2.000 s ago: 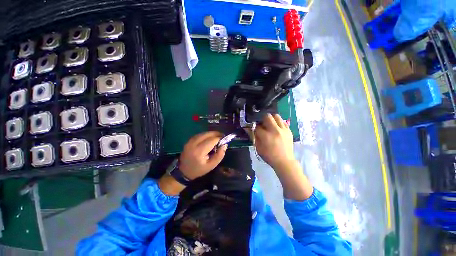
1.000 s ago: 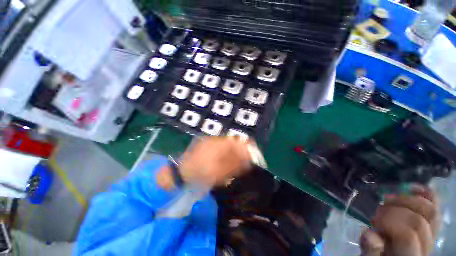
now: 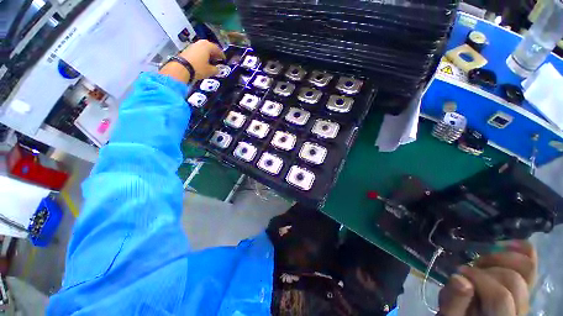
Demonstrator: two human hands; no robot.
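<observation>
My left hand (image 3: 199, 60) reaches to the far left corner of the black blister tray (image 3: 312, 199). Its fingertips are at a metal housing (image 3: 222, 72) in the leftmost column; whether they grip it is hidden. Two more housings lie nearer in that column, and rows of silver-white housings with round centre holes fill pockets further right. My right hand (image 3: 494, 284) is blurred at the lower right, fingers curled at the near side of the black clamp fixture (image 3: 469, 210); what it holds, if anything, cannot be seen. A pale tube (image 3: 426, 281) hangs beside it.
Stacked black trays (image 3: 346, 43) stand behind the tray. White paper (image 3: 395, 129) hangs beside them. A finned metal block (image 3: 450, 126) is by the blue case (image 3: 494, 111), which carries a yellowish plate (image 3: 464, 57) and clear cylinder (image 3: 534, 46). White equipment stands at left.
The view has swung left. My left hand has gone from near the fixture, past the tray's near edge, to its far left corner. My right hand stays at the fixture.
</observation>
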